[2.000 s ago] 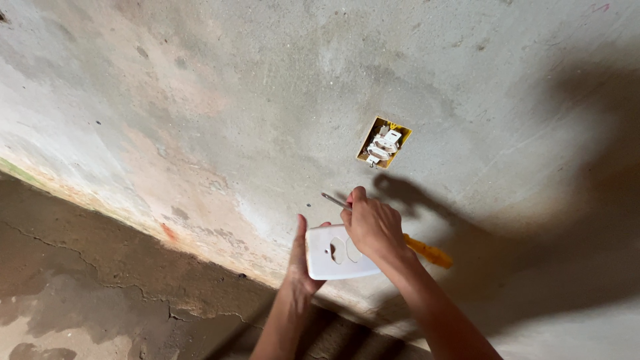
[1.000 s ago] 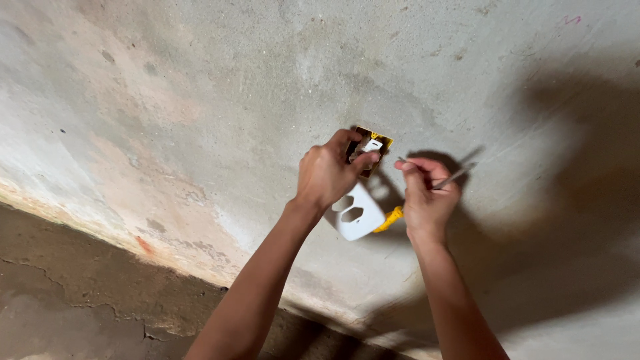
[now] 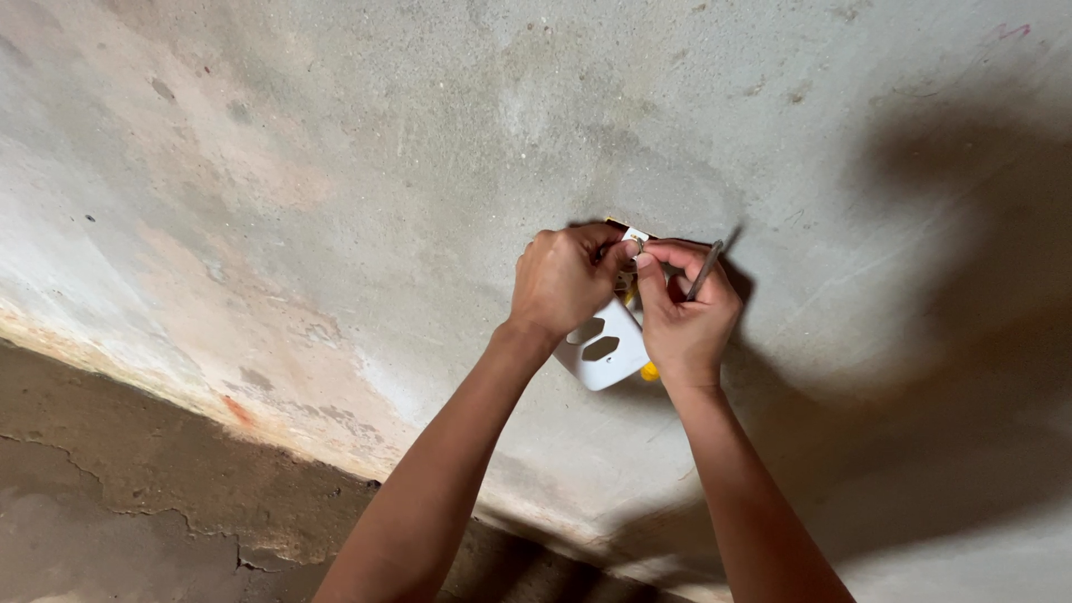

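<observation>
My left hand (image 3: 565,276) reaches over the left side of the yellow wall box (image 3: 617,223), its thumb and finger at the white socket module (image 3: 635,237). A white outlet cover plate (image 3: 615,352) with hexagonal openings hangs below, beneath my left hand, which seems to hold it. In my right hand (image 3: 691,310) a screwdriver is gripped, its metal shaft (image 3: 706,270) sticking up between the fingers and its yellow handle (image 3: 650,371) showing below the palm. The right thumb and forefinger pinch a small screw (image 3: 640,244) against the module. Most of the box is hidden by my hands.
Around the box is a rough, stained plaster wall (image 3: 419,167). A cracked concrete floor (image 3: 151,502) meets it at the lower left. Dark shadows of my arms and body fall across the wall's right side.
Two seconds ago both hands were below the box with the cover plate and screwdriver; they are now at the box. Since one second ago, my right hand has moved left to meet my left hand.
</observation>
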